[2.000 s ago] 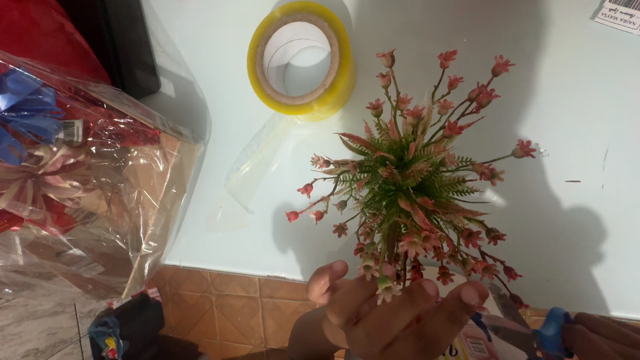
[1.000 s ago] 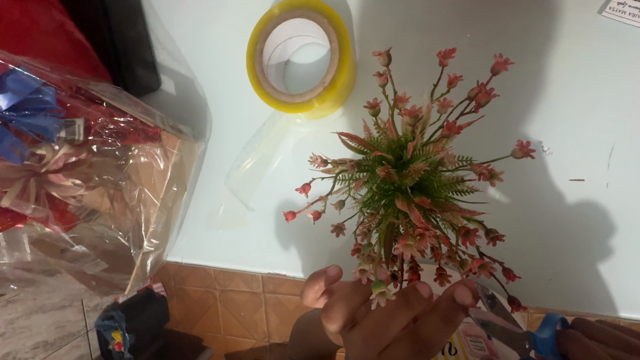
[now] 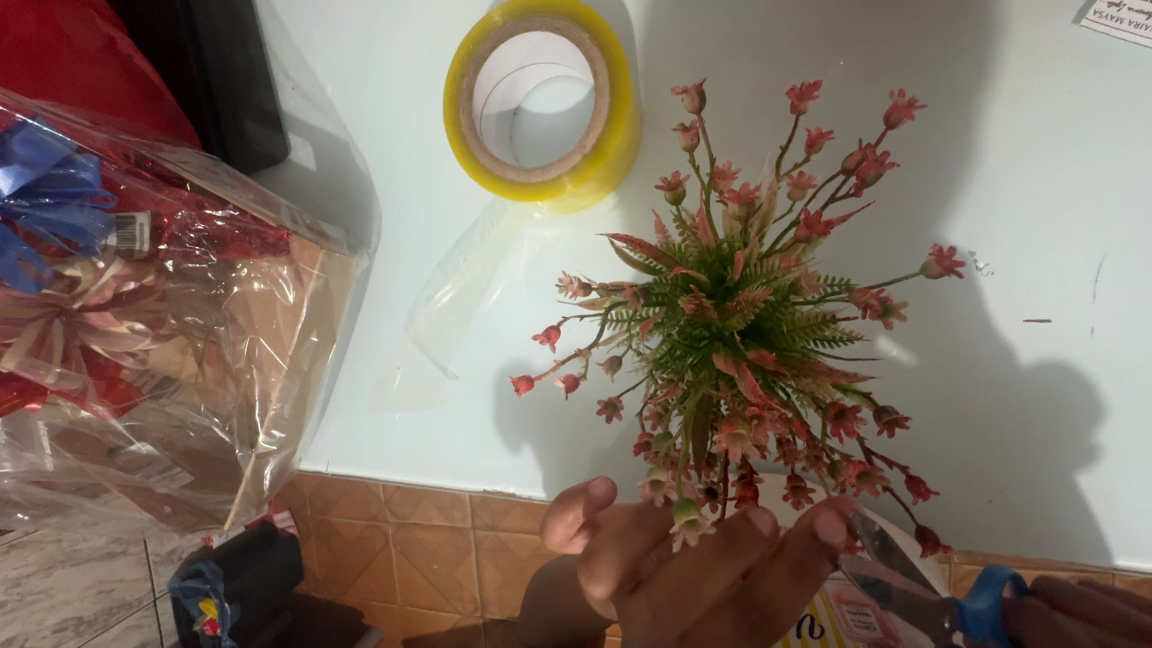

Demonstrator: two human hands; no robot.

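Observation:
A bunch of artificial pink flowers with green fern leaves (image 3: 729,315) stands over the white table, seen from above. My left hand (image 3: 702,567) is at the bunch's near edge, its fingers bent around the lower stems; a pale flower lies over the fingers. At the bottom right, my right hand (image 3: 1071,612) holds scissors with blue handles (image 3: 990,598), their blades pointing toward the left fingertips. A roll of clear tape with a yellow edge (image 3: 544,103) rests on the table beyond, its loose end trailing toward me.
Clear plastic wrapping (image 3: 261,360) with blue and pink ribbon bows covers the left side, beside a black object (image 3: 234,90). A printed paper (image 3: 1120,22) lies at the top right corner. Below the white table edge (image 3: 423,486) are brown tiles (image 3: 432,549) and a dark bag-like object (image 3: 252,576).

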